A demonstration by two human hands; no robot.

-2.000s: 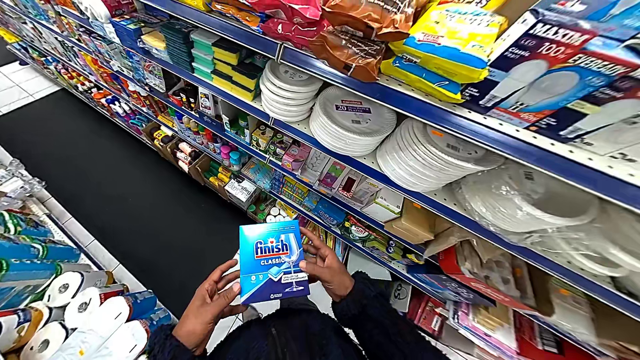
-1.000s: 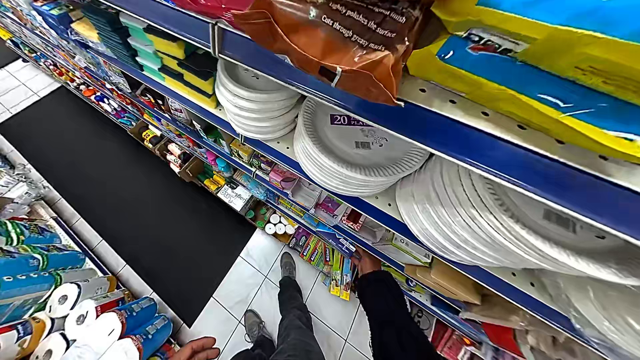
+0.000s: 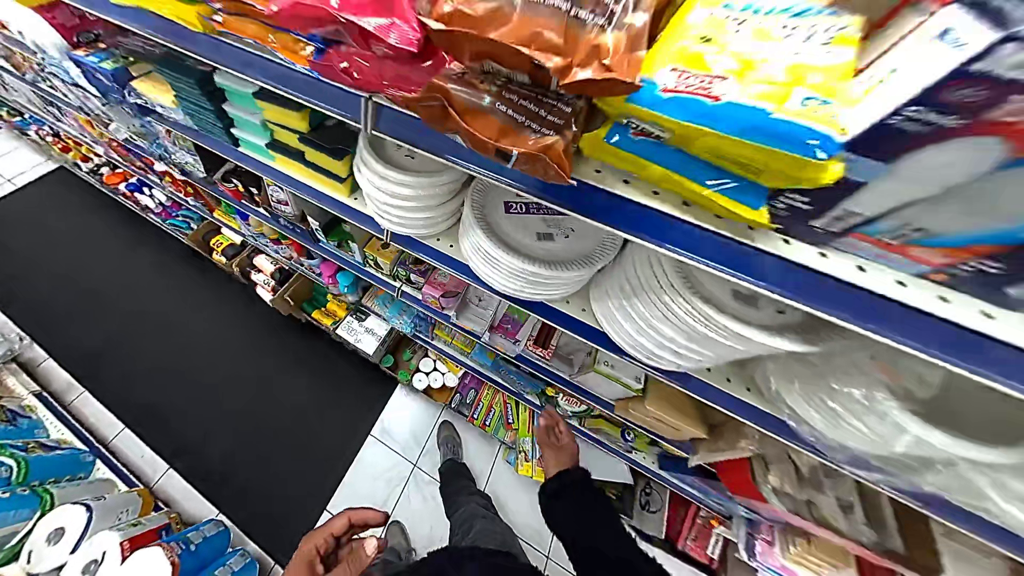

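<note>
My left hand (image 3: 340,544) is low in the head view, over the white floor tiles, with its fingers apart and bent and nothing in it. Right of it, my right hand (image 3: 557,442) reaches in a dark fuzzy sleeve to the edge of a lower shelf, beside a green and white pack (image 3: 570,402). Whether its fingers touch the pack or the shelf edge, I cannot tell; no object shows in them. Long colourful boxes (image 3: 494,412) lie below and left of that hand. No Finish box is visible.
Stacks of white disposable plates (image 3: 540,240) fill the shelf above my right hand. Scouring sponges (image 3: 308,140) lie farther left, and bagged wipes (image 3: 720,112) above. A black floor mat (image 3: 184,360) runs along the aisle. Paper rolls (image 3: 96,528) stand at the lower left.
Two seconds ago both hands held a blue and white Finish box; a second ago it was out of sight and my right hand was at the lower shelf. My left hand now shows more fully.
</note>
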